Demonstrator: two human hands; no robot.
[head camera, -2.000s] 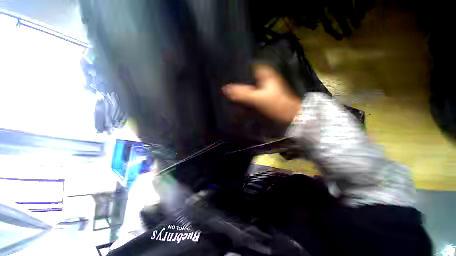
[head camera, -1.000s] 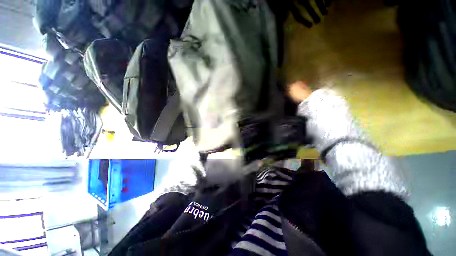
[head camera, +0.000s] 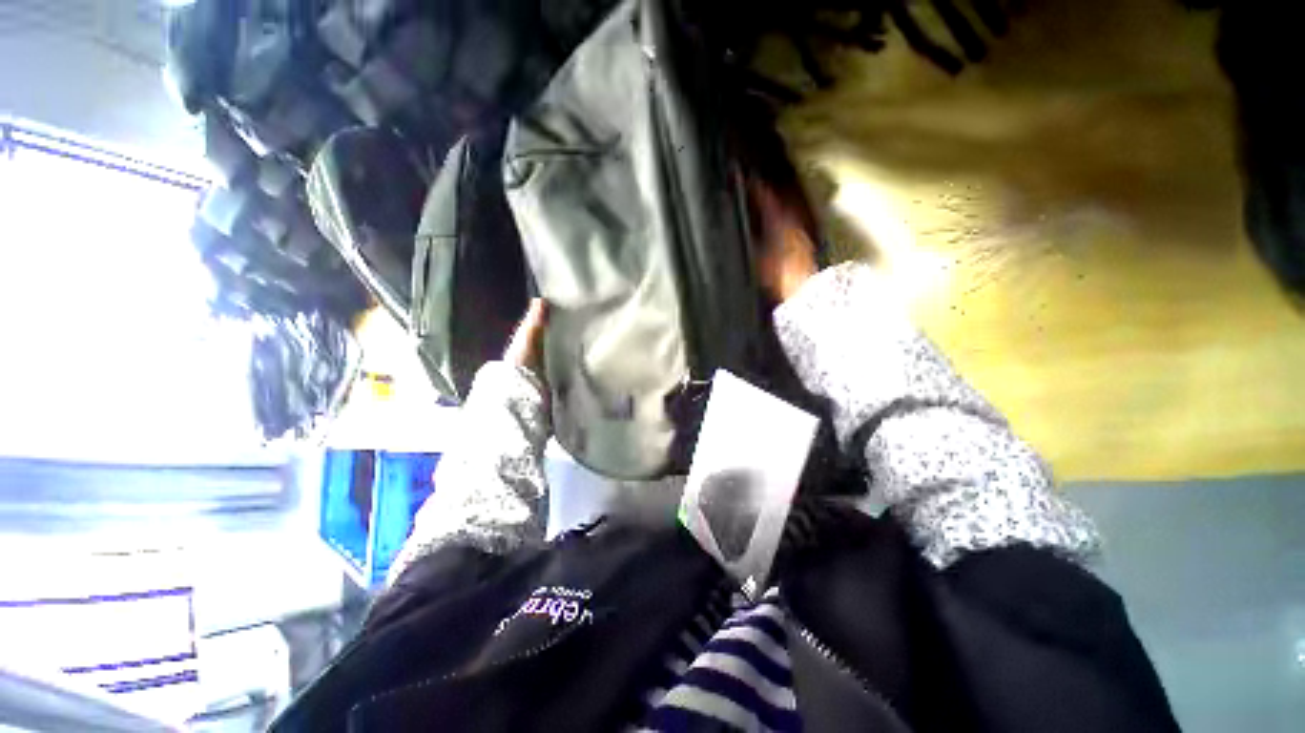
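An olive-grey backpack stands on edge in front of my chest, its rounded end towards me and a dark zipper line along its side. A pale hang tag with a grey shape on it hangs from the backpack's near end. My left hand is at the backpack's left side, mostly hidden by it, with only a bit of it showing. My right hand is against the dark right side of the backpack, its fingertips in shadow and hidden.
More olive-grey backpacks stand just left, with a dark pile behind them. Dark straps hang over the far part of the yellow table. A dark bag shows at the right rim. A blue crate is at the lower left.
The backpack, blurred before, now stands steady and upright before me. The pale tag has come into view at its near end. My left hand now shows at its left side.
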